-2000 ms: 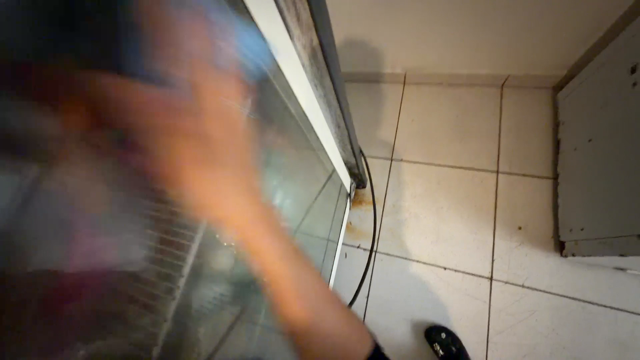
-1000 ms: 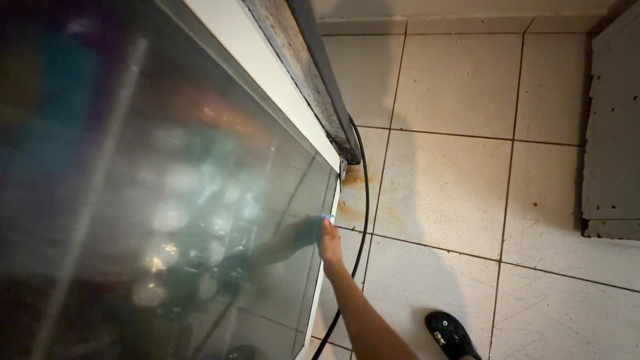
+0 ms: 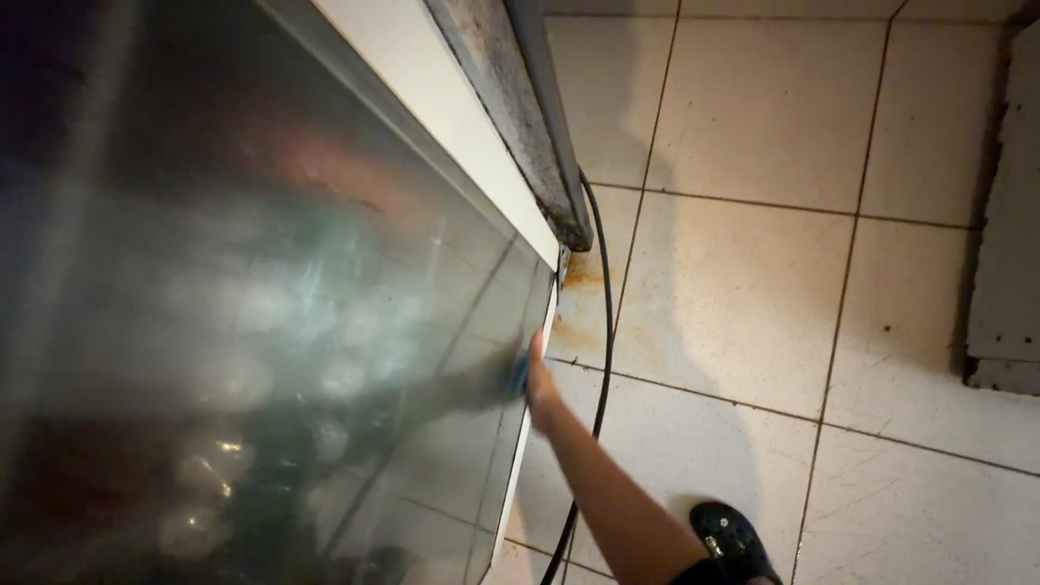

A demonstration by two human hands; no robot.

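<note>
My right hand (image 3: 540, 390) is low at the right edge of a large glass door (image 3: 382, 325), its palm side turned to the pane. Between the hand and the glass is a blue cloth (image 3: 520, 374), mostly hidden by the hand, and the hand is closed on it. The glass shows a dark reflection of the arm and blurred, shiny shapes. A white frame strip (image 3: 455, 138) runs along the door's top side. My left hand is out of view.
A black cable (image 3: 605, 325) curves over the white tiled floor (image 3: 756, 284) beside the door. Rust-coloured stains (image 3: 585, 280) mark the tiles near the frame's corner. A black clog (image 3: 731, 540) is at the bottom, and a worn grey cabinet (image 3: 1007, 244) at the right.
Two seconds ago the hand was a blur high over the glass with something blue; one second ago it was low at the pane's right edge, where it remains.
</note>
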